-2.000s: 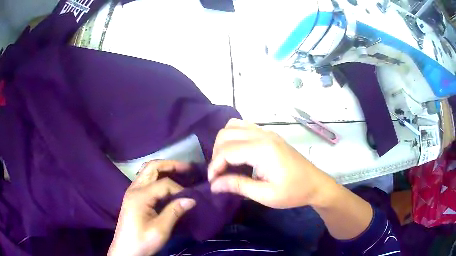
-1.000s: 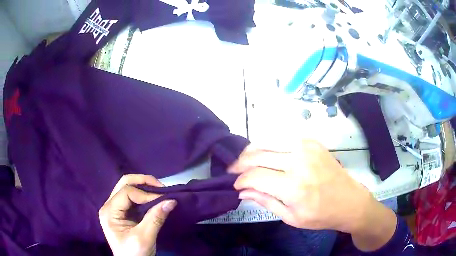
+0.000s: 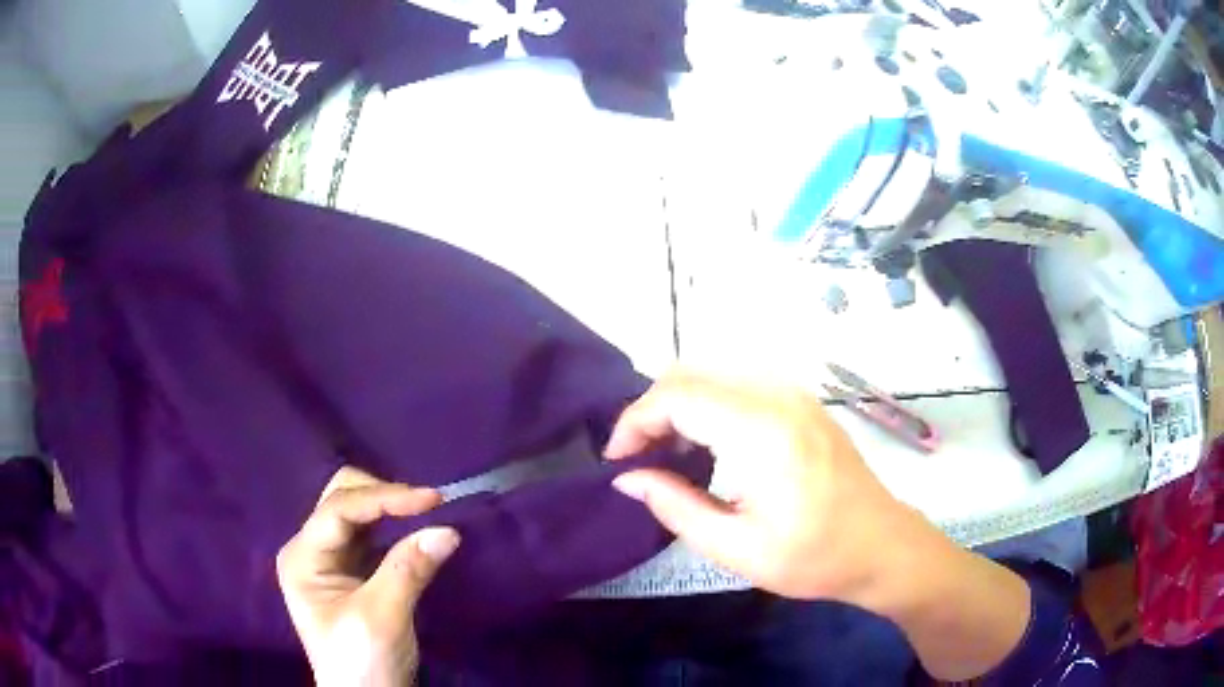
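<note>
The dark purple garment body [image 3: 389, 322] covers the left of the table and hangs over its front edge. It has white lettering at the upper left and a red mark at the far left. My left hand [image 3: 356, 570] pinches the edge of a purple fold between thumb and fingers at the table's front edge. My right hand [image 3: 765, 490] pinches the same fold further right between thumb and forefinger. The fold is stretched between both hands. White table shows through a gap behind it.
The white and blue sewing machine head [image 3: 873, 175] stands at the upper right. Pink-handled snips [image 3: 886, 408] lie in front of it. A purple strip [image 3: 1020, 349] lies under the machine arm. A printed label [image 3: 1173, 432] is at the right edge. Purple cloth with a white figure lies at the top.
Both hands have moved apart since the first frame, spreading the fold between them. The right hand has shifted slightly left since the second frame, and the snips show again behind it.
</note>
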